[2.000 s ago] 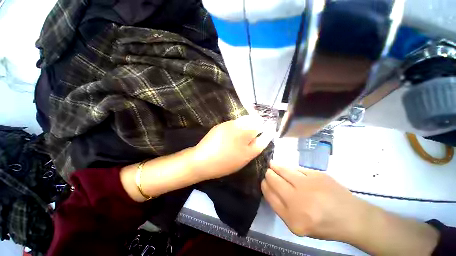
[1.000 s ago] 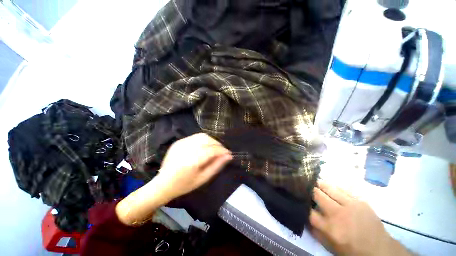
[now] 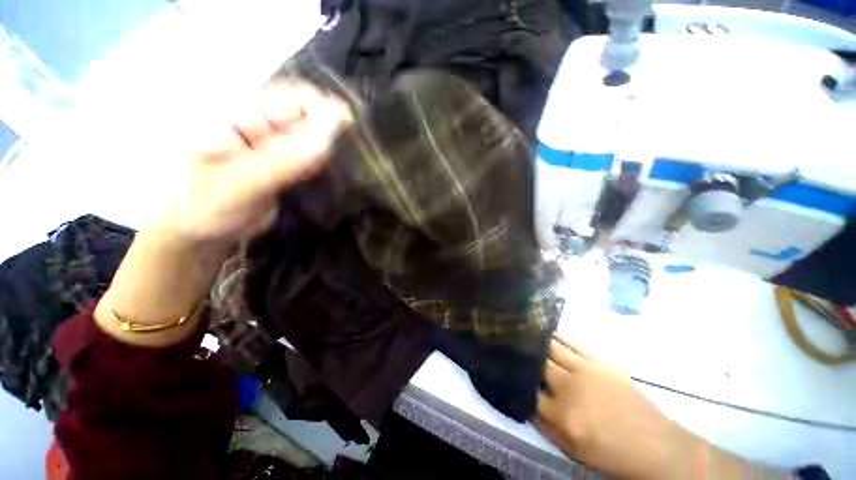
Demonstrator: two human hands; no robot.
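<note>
The dark plaid garment (image 3: 450, 178) with plain black fabric lies bunched left of the white sewing machine (image 3: 695, 112), its edge by the presser foot area (image 3: 573, 246). My left hand (image 3: 263, 159) is raised over the garment's upper left side, blurred, its fingers at the plaid cloth; whether they grip it cannot be told. My right hand (image 3: 596, 403) is at the garment's lower right edge, below the foot, its fingertips on the black fabric, partly hidden by the cloth. A blue-grey translucent piece (image 3: 630, 284) sits right of the foot.
A dark pile of garments (image 3: 61, 291) lies at the far left. A measuring scale (image 3: 479, 436) runs along the table's front edge. Scissors with an orange-yellow handle loop (image 3: 798, 333) lie at the right. A round grey knob (image 3: 715, 208) sticks out of the machine's face.
My left hand has moved from the seam area up and left, and the plaid cloth has shifted and lifted. My right hand stays at the lower edge. The view has swung, showing more of the machine.
</note>
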